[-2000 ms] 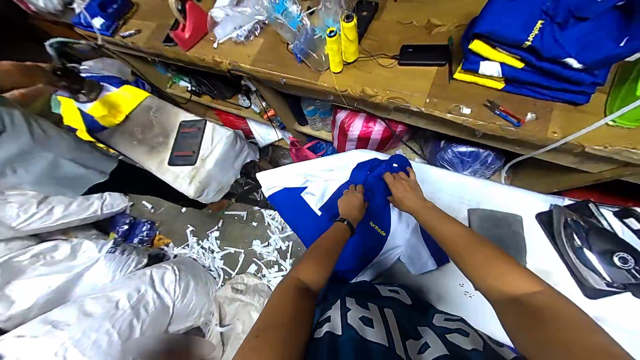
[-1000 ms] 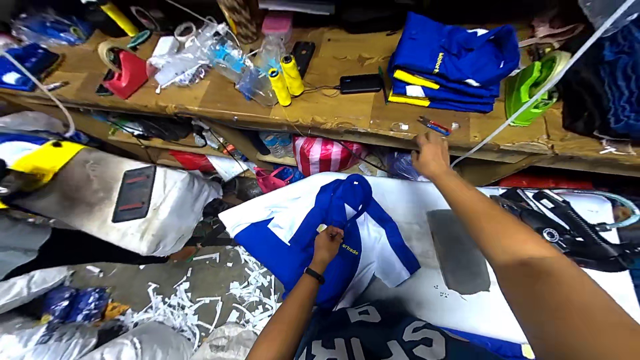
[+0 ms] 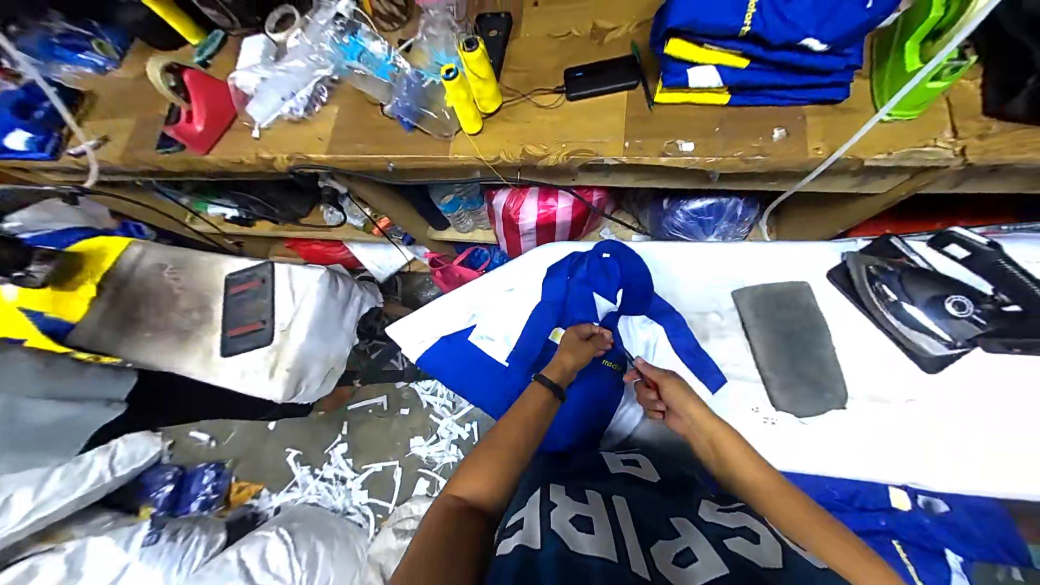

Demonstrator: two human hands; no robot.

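Note:
A blue and white shirt (image 3: 561, 284) with a collar lies spread on a white-covered ironing surface (image 3: 910, 431). My left hand (image 3: 585, 345) pinches the shirt's fabric near the front, below the collar. My right hand (image 3: 662, 394), just to its right, is closed around a small hand tool (image 3: 647, 380) with a reddish handle, probably thread snips; its dark tip points at the cloth by my left fingers. Most of the tool is hidden by my hand. To the right lie a grey rectangular pad (image 3: 790, 349) and a black electric iron (image 3: 951, 305).
The wooden bench (image 3: 585, 138) ahead holds folded blue garments (image 3: 756, 57), yellow thread spools (image 3: 471, 85), a black power bank (image 3: 601, 78) and a red tape dispenser (image 3: 199, 110). At left is another padded ironing surface (image 3: 183, 305); white scraps (image 3: 349, 479) litter the floor.
My right hand reached to the small pliers-like tool on the bench and has come back to the shirt with a tool in it. That tool is gone from the bench. My left hand stays on the shirt.

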